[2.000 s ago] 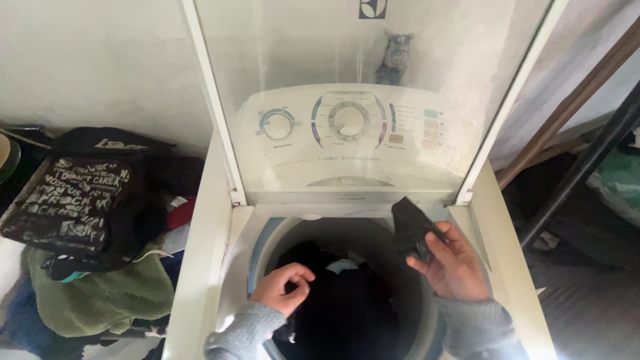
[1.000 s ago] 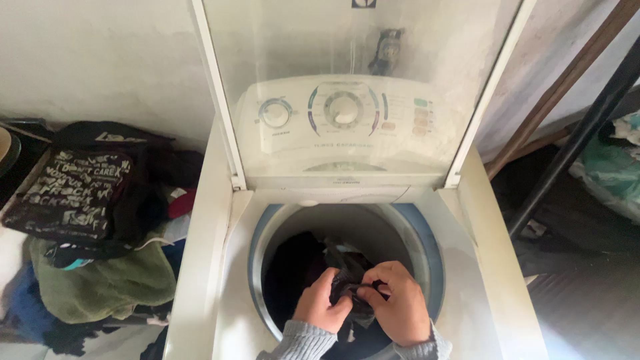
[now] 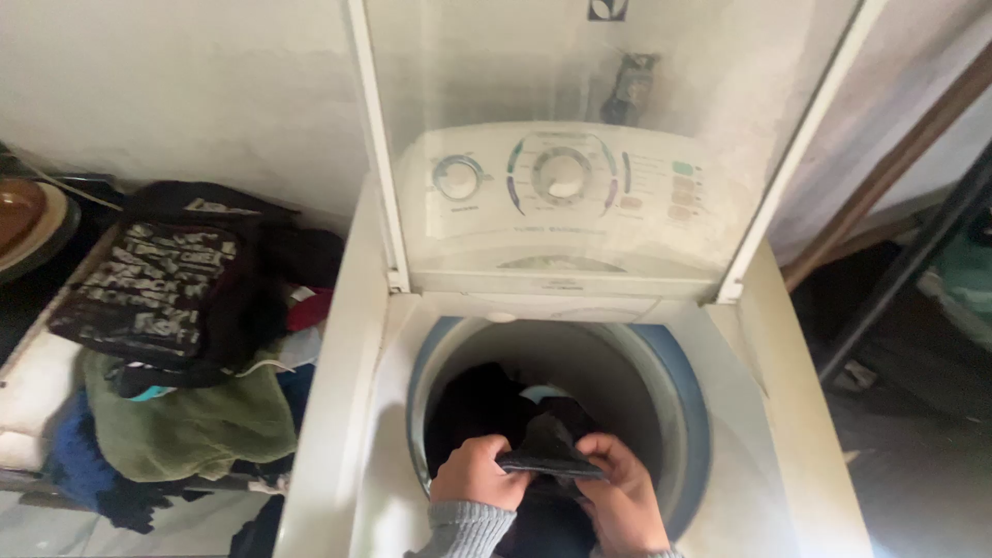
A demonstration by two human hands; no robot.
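A small black cloth garment [image 3: 552, 448], its kind not clear, is stretched by its edge between my two hands over the tub opening of a white top-loading washing machine [image 3: 333, 403]. My left hand [image 3: 477, 474] grips its left end, and my right hand [image 3: 620, 484] pinches the right end. Dark clothes [image 3: 473, 403] lie in the tub below, with a pale blue-white piece among them. The machine's clear lid [image 3: 511, 77] stands raised, and the control panel with its dials [image 3: 562, 178] shows through it.
Left of the machine, a black printed garment [image 3: 155, 287] lies on a pile with an olive green cloth [image 3: 194, 426] and blue fabric [image 3: 85, 457]. A brown round dish [image 3: 19, 213] is at the far left. Wooden and black poles [image 3: 899, 155] lean at the right.
Two seconds ago my right hand alone held up a dark cloth, with my left hand apart from it. Now both hands grip a dark garment and spread its edge over the tub.
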